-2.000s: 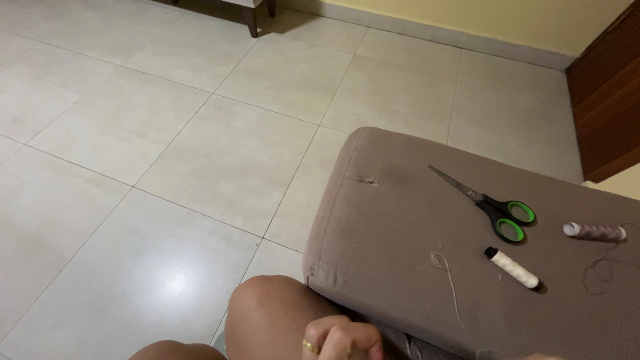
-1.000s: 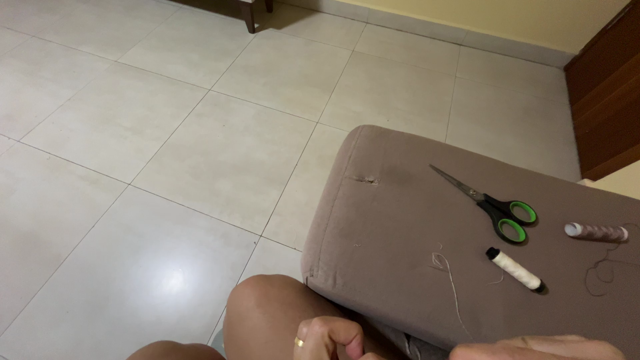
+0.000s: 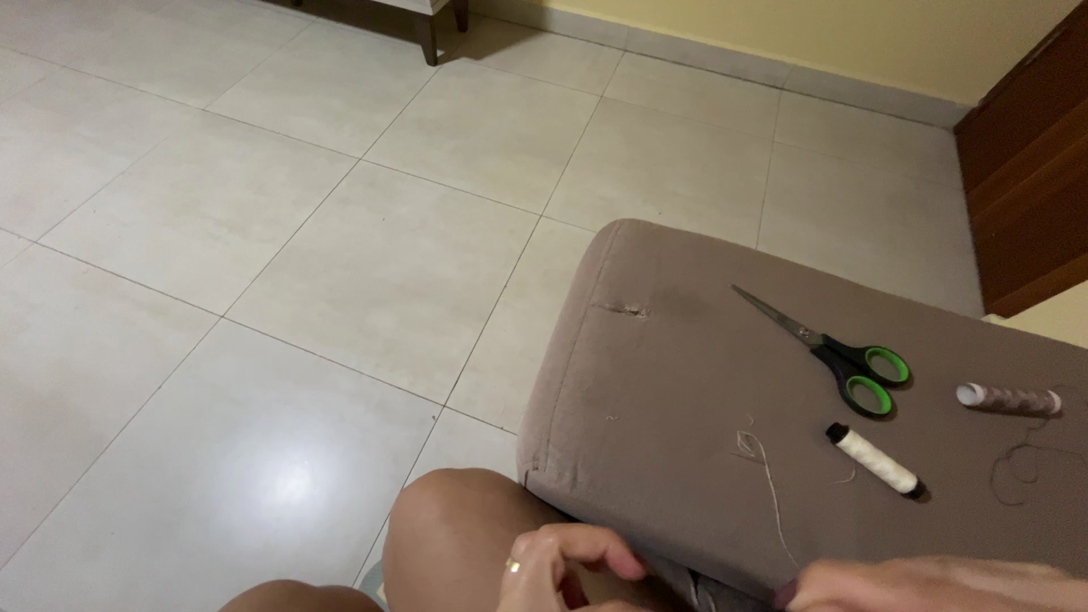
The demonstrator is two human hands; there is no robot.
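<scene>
My left hand (image 3: pixel 569 565), with a gold ring, is at the bottom edge over my thigh, fingers curled; whether it holds anything is hidden. At the lower right, my right hand (image 3: pixel 918 582) is closed at the cushion's near edge, where a pale thread (image 3: pixel 772 489) runs up to its fingertips. The thread's looped end lies on the taupe upholstered cushion (image 3: pixel 680 425). Scissors with black and green handles (image 3: pixel 833 353), a spool of white thread (image 3: pixel 875 461) and a spool of mauve thread (image 3: pixel 1009 399) rest on the fabric. A small tear (image 3: pixel 631 311) shows near the cushion's far left corner.
My bare knee (image 3: pixel 459 518) touches the cushion's near left corner. Pale floor tiles (image 3: pixel 297 340) spread to the left. A piece of furniture on dark legs (image 3: pixel 427 38) stands by the yellow wall (image 3: pixel 722 34), and brown wood (image 3: pixel 1033 170) is at the right.
My right hand, barely in view two seconds ago, has come in at the bottom and moved right, away from my left hand. The scissors and spools have stayed put.
</scene>
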